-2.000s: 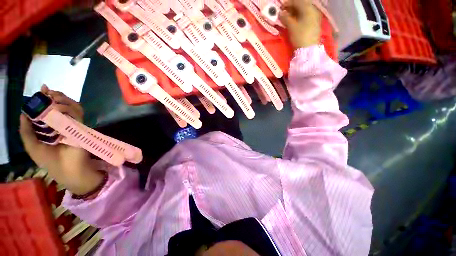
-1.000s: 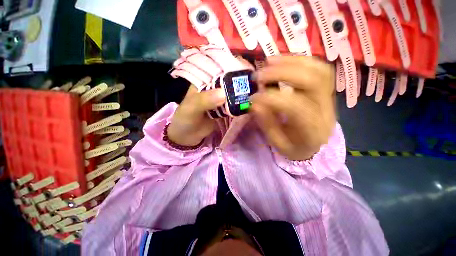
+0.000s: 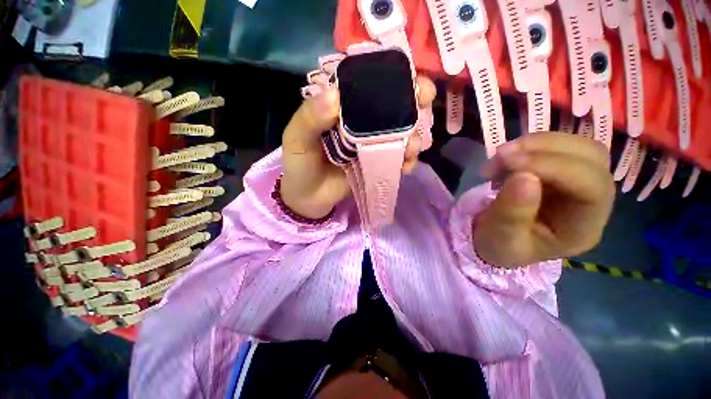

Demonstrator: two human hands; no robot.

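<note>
A stack of pink smartwatches (image 3: pixel 379 95) is held in front of my chest. The top watch faces up with a dark, unlit screen, and its band hangs down. My left hand (image 3: pixel 320 152) is closed around the stack, with fingertips showing on its far side. The other watches are mostly hidden under the top one. My right hand (image 3: pixel 550 201) is to the right of the stack, apart from it, with fingers partly curled and nothing seen in them. Pink watches lie face down on the red compartment tray (image 3: pixel 507 74) at the front right, sensor windows showing and straps overhanging the edge.
At the left is another red tray (image 3: pixel 82 156) with beige-strap watches (image 3: pixel 183 199) around its right and lower edges. A clipboard (image 3: pixel 86 27) is at the upper left, beside yellow-black tape (image 3: pixel 187 27). A blue thing (image 3: pixel 678 241) is at the right, below bench level.
The top screen has gone from a lit QR code to dark. My right hand has moved away from the watches to the right. The view has shifted slightly left.
</note>
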